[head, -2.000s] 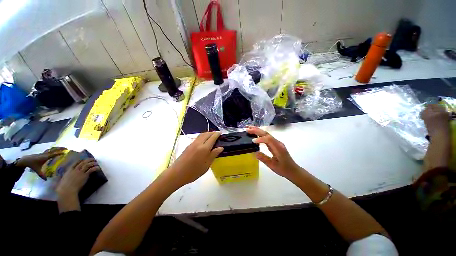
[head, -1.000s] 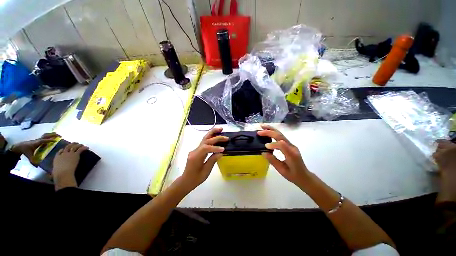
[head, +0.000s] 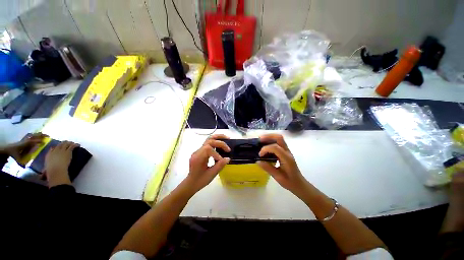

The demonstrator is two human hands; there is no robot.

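Note:
A retail carton (head: pixel 243 175) with a yellow body and black top stands upright on the white table in front of me. A small black plastic carry handle (head: pixel 245 147) shows faintly on its black top, black on black. My left hand (head: pixel 207 158) grips the left end of the top, fingers on the far edge and thumb at the near edge. My right hand (head: pixel 279 156) grips the right end the same way, its fingertips close to the handle. The carton's lower part is blurred.
An open clear bag of dark parts (head: pixel 251 106) lies beyond the carton, with crumpled clear bags behind it. A yellow edge strip (head: pixel 170 147) runs at left. Flat yellow-and-black blanks (head: pixel 109 86) lie further left. Clear poly bags (head: pixel 407 132) lie at right. Neighbours' hands work on both sides.
Both hands stay at the carton's top. Their fingers have moved inward along it, the right fingertips now near the handle. The handle loop stood out more clearly a second ago. The view has shifted slightly.

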